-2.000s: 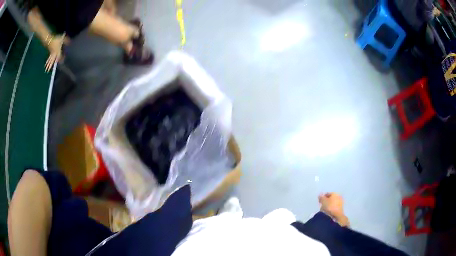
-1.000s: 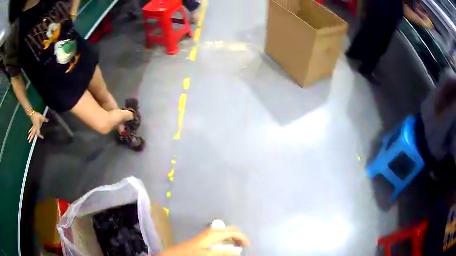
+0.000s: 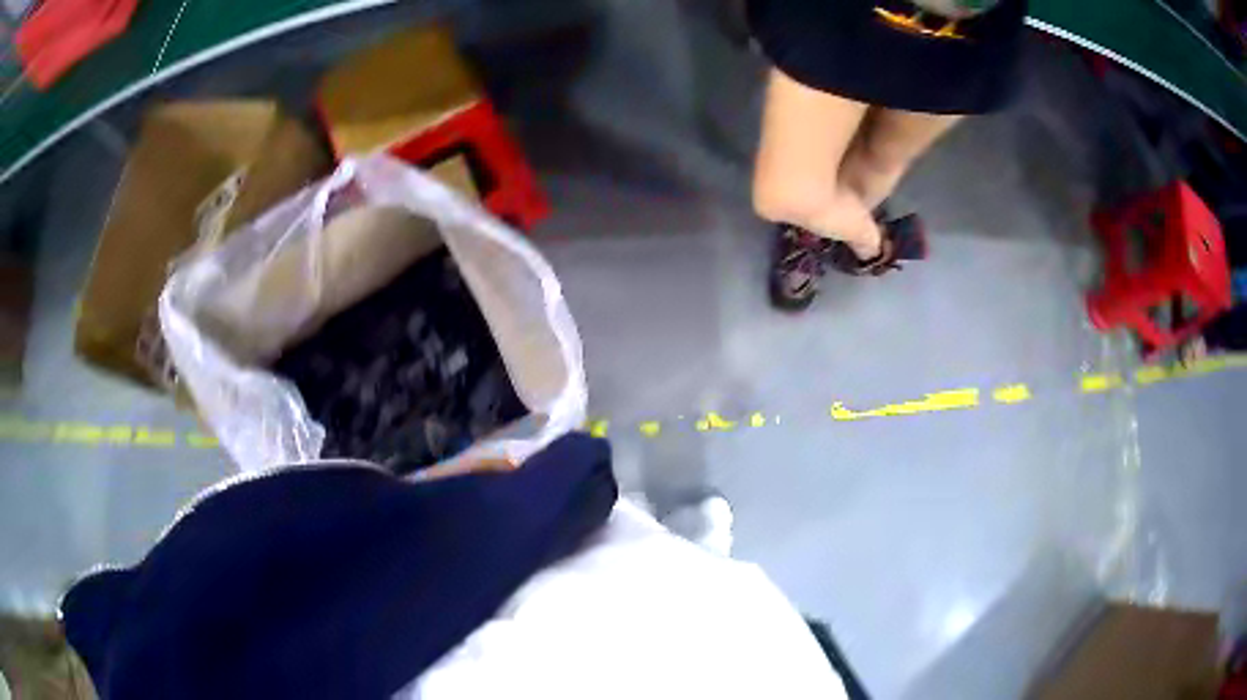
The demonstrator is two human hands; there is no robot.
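An open carton lined with a clear plastic bag (image 3: 540, 294) stands on the floor in front of me at the left. Many small black parts (image 3: 397, 369) lie loose in it. My dark blue sleeve or jacket (image 3: 369, 561) covers its near edge. A small tan-orange strip shows between the garment and the bag; I cannot tell whether it is skin or cardboard. No clear hand of mine is in view.
Another cardboard carton (image 3: 151, 246) stands left of the lined one. A red stool (image 3: 513, 171) with a box is behind it. A person's legs (image 3: 807, 164) are ahead, with another red stool (image 3: 1162, 267) at right. The green bench (image 3: 219, 34) curves along the top.
The view has turned left, and the lined carton is larger and higher in it. The hand seen at the bottom a second ago no longer clearly shows. The blue stool has left the view.
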